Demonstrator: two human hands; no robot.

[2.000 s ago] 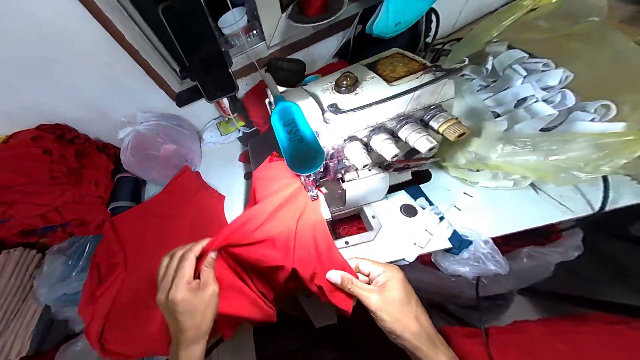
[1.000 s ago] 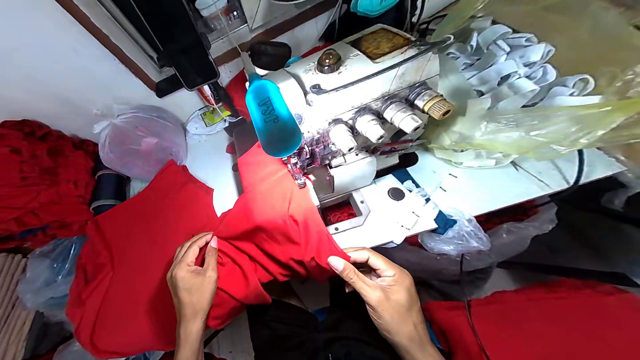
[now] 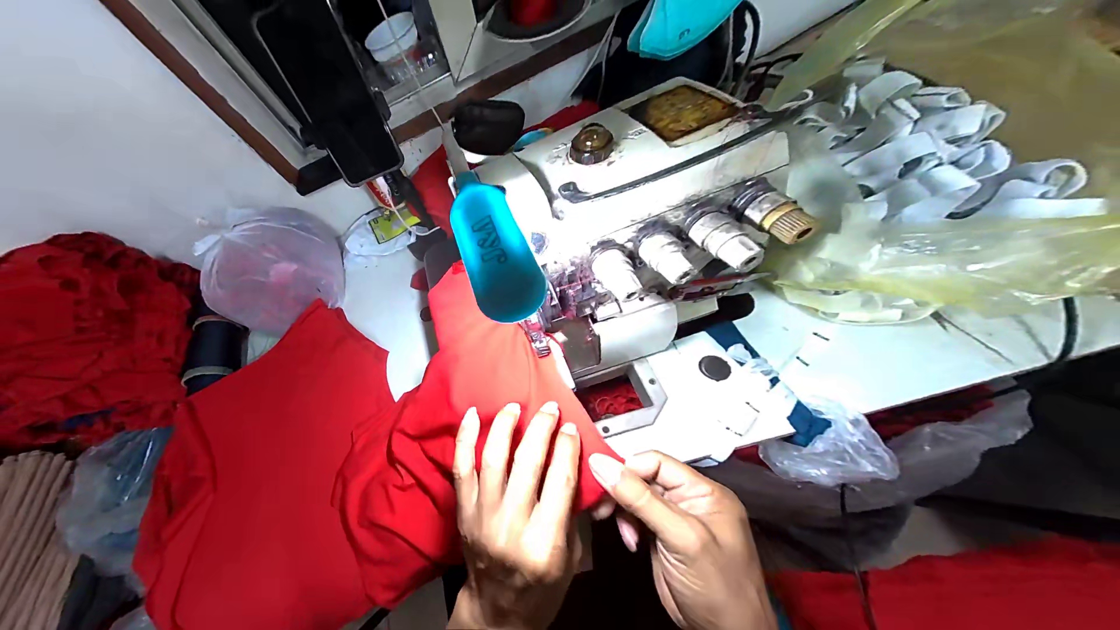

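Red fabric (image 3: 271, 472) spreads from the left over the front of an overlock sewing machine (image 3: 647, 201), and its edge runs under the presser foot (image 3: 539, 343). My left hand (image 3: 521, 499) lies flat on the fabric, fingers slightly spread, just in front of the foot. At the cloth's right corner, my right hand (image 3: 691, 534) pinches the edge between thumb and fingers. A teal oval cover (image 3: 497, 254) bearing writing hangs over the needle area and hides part of it. Red scraps (image 3: 612, 399) show in the opening beside the foot.
White elastic loops (image 3: 927, 149) lie in a yellow plastic bag (image 3: 989, 262) at the right. A pink-tinted plastic bag (image 3: 273, 271), a dark thread cone (image 3: 213, 350) and a red cloth pile (image 3: 87, 332) stand left. A phone (image 3: 337, 96) hangs above. More red cloth (image 3: 980, 586) lies lower right.
My left hand has let go of its pinch on the fabric and moved right, now flat on it beside my right hand. The fabric's right part lies smoother near the foot.
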